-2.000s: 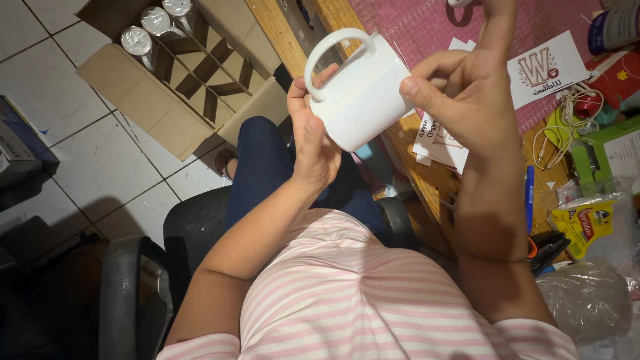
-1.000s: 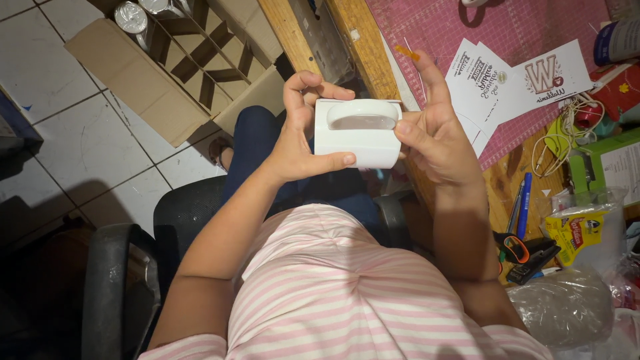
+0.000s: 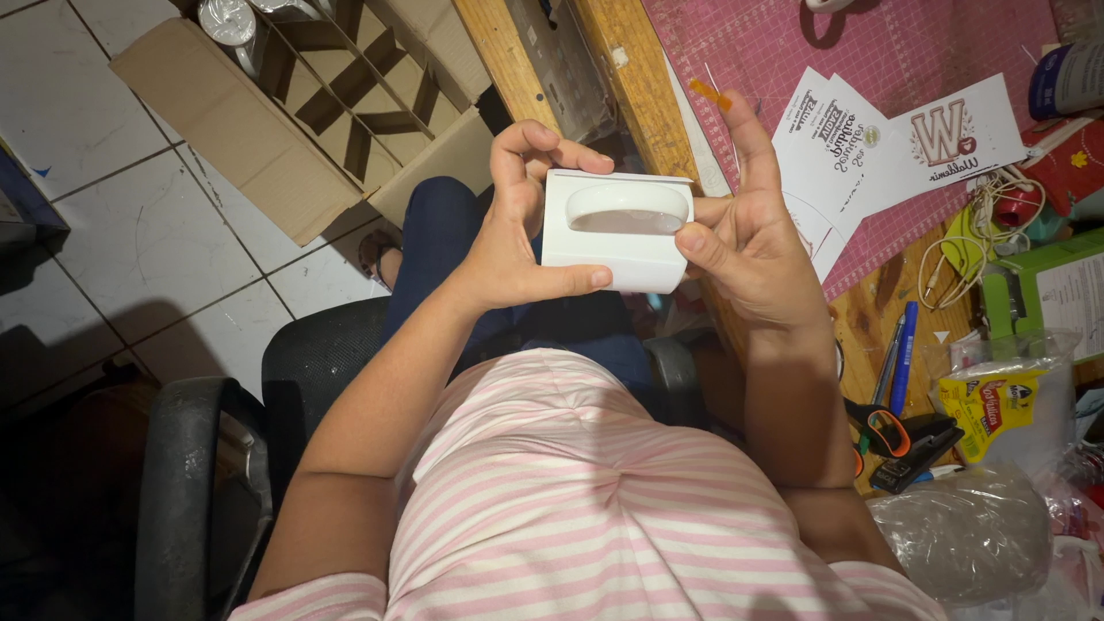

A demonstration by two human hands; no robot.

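Observation:
A white mug (image 3: pixel 617 254) lies sideways between my hands over my lap, its handle (image 3: pixel 628 203) facing up. White paper appears wrapped around it, with an edge along the side away from me. My left hand (image 3: pixel 526 228) grips one end, thumb on the near side and fingers on the far side. My right hand (image 3: pixel 750 241) holds the other end with its thumb beside the handle. A small piece of orange tape (image 3: pixel 711 93) sticks to the raised index fingertip of my right hand.
Printed sheets (image 3: pixel 957 134) lie on a pink cutting mat (image 3: pixel 914 52) at the right. Pens (image 3: pixel 902 358), scissors (image 3: pixel 888 431), a black stapler (image 3: pixel 916 453) and plastic bags (image 3: pixel 962 530) crowd the wooden table. A divided cardboard box (image 3: pixel 250 129) holding wrapped mugs (image 3: pixel 228 21) stands at the upper left.
The mug has turned from a tilted pose to lying level, handle up. My right index finger has moved off the table side and now shows orange tape, which the oldest frame does not show.

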